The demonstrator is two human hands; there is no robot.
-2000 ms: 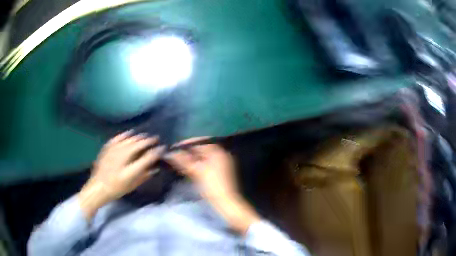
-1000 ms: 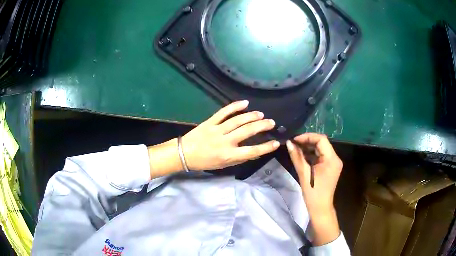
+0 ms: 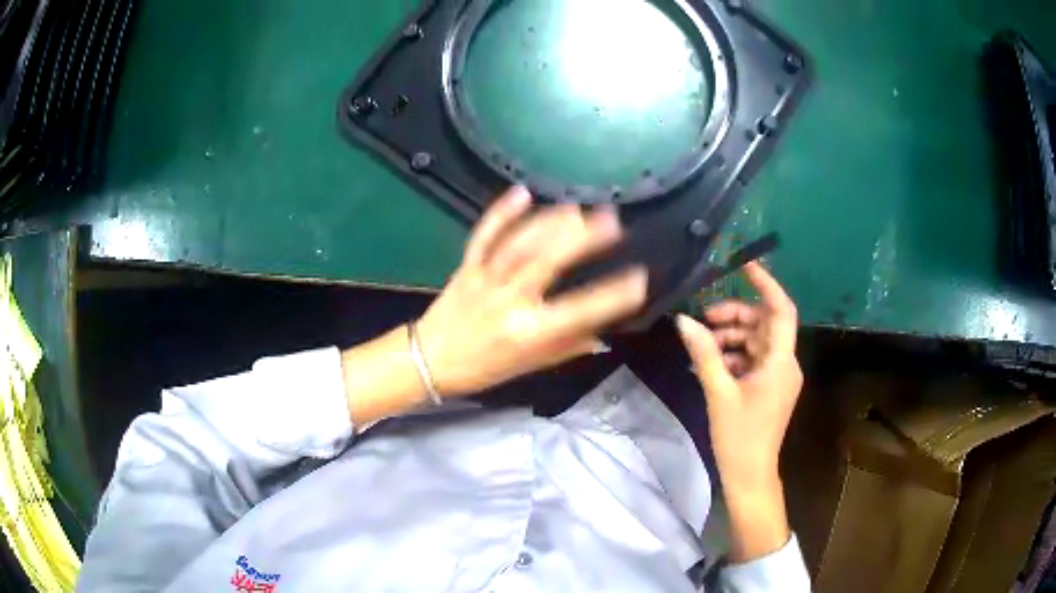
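Note:
A square black plastic frame (image 3: 434, 127) with a large round opening lies on the green bench, one corner towards me. My left hand (image 3: 521, 301), wearing a thin wristband, is blurred, its fingers spread over the near corner. A thin black strip (image 3: 747, 253) runs along the lower right edge near that corner, its free end sticking out to the right. My right hand (image 3: 747, 359) is beside the strip, thumb and index finger apart, the index fingertip just below it. Whether that fingertip touches the strip is unclear.
A stack of black frames (image 3: 70, 93) stands at the left. Another black frame or stack (image 3: 1031, 174) is cut off at the right edge. Yellow strips (image 3: 29, 429) hang at lower left. A brown cardboard box (image 3: 892, 498) is below the bench at right.
The strip's free end now sticks out past the frame's near corner. My right thumb and index finger have parted. The frame has shifted slightly left, and my left hand's fingers have moved.

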